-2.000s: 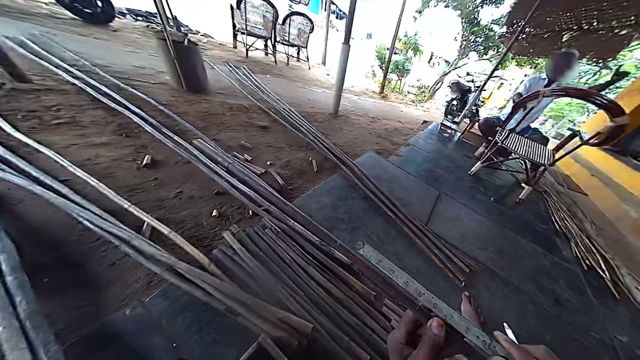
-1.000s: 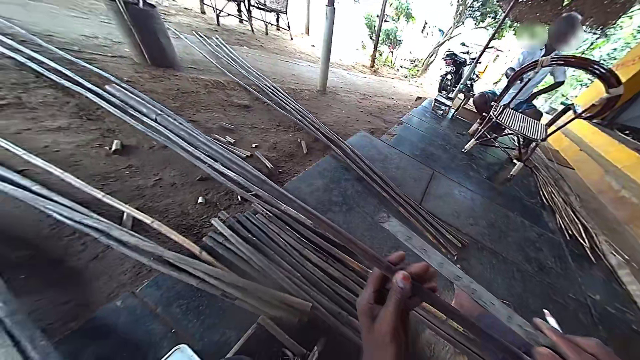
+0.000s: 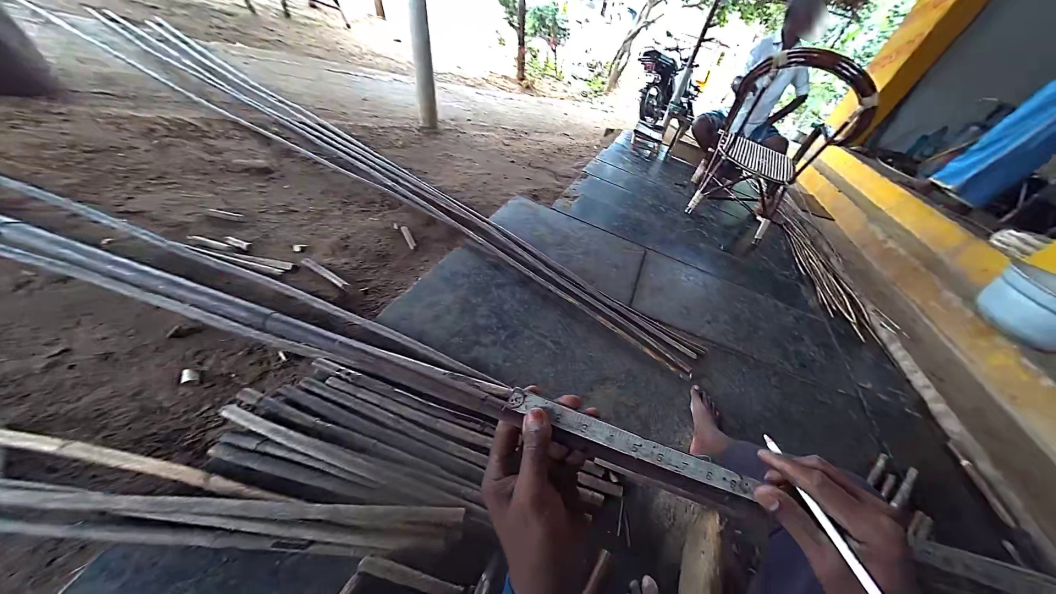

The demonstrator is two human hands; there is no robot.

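My left hand [image 3: 536, 487] grips a long dark cane pole [image 3: 363, 351] together with the near end of a metal ruler [image 3: 635, 441], its thumb on the ruler's face. The ruler lies along the pole and bears numbers. My right hand [image 3: 841, 511] holds a white pencil-like marker [image 3: 825, 524] between thumb and fingers, by the ruler's far end. Whether those fingers also grip the ruler or pole is hard to tell. Below and left of my left hand lies a pile of short cut canes [image 3: 355, 437].
Long canes [image 3: 462, 214] lie across the dark stone floor [image 3: 569, 247]. A person [image 3: 767, 91] sits behind a cane chair [image 3: 759, 161], near a motorcycle [image 3: 660, 82]. Thin sticks [image 3: 825, 264] lie along the yellow ledge [image 3: 932, 223], which bears a light blue pot [image 3: 1023, 305]. My bare foot [image 3: 705, 421] is just ahead.
My left hand, on the pole alone a second ago, now also holds the ruler's near end against it. The view has turned to the right.
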